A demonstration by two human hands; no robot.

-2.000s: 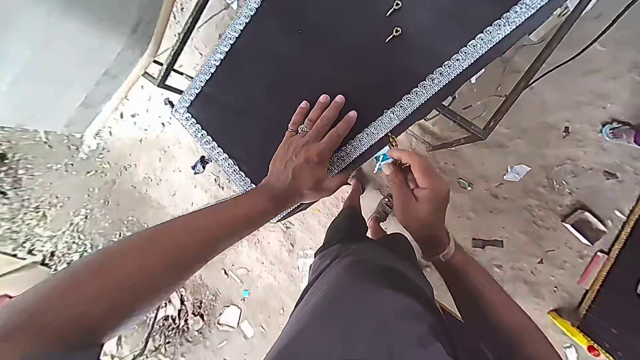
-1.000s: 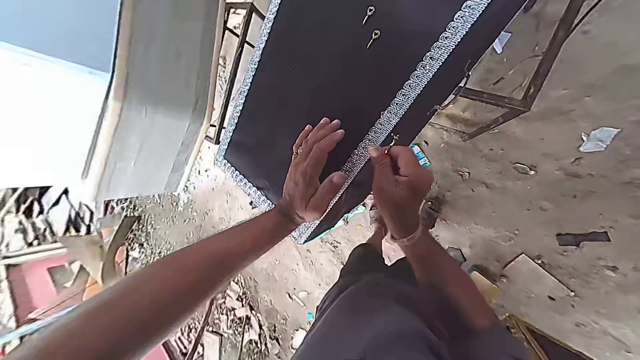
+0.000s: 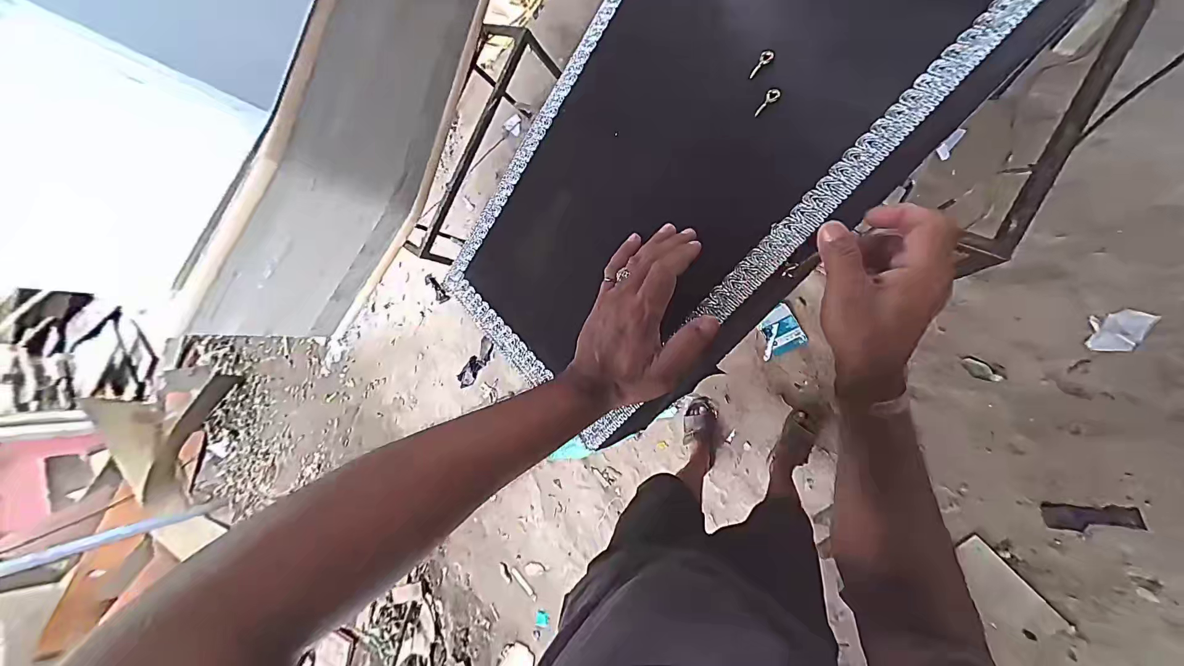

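A black fabric-covered panel (image 3: 666, 157) with silver braided trim (image 3: 860, 153) lies at a slant before me. My left hand (image 3: 643, 310) rests flat on it near the close corner, fingers extended, a ring on one finger. Just off the panel's right edge is my right hand (image 3: 879, 287), its thumb raised and apart from the curled forefinger; no object shows between them. A small brass-coloured piece (image 3: 797, 268), likely a screw eye, sits at the edge beside that thumb, partly hidden. Two brass screw eyes (image 3: 766, 83) lie on the panel's upper part.
Metal frame legs (image 3: 1064, 148) stand under the panel at right, others (image 3: 476, 139) at left. A grey sheet (image 3: 361, 157) leans at upper left. Wood scraps (image 3: 139, 453) lie lower left. Sandy ground holds litter, including a blue-and-white packet (image 3: 783, 331) and a dark flat piece (image 3: 1093, 516).
My right thumb and forefinger, together at the panel's edge one second ago, are now apart. My left hand stays on the panel. The view has swung, showing more of the sheet at left.
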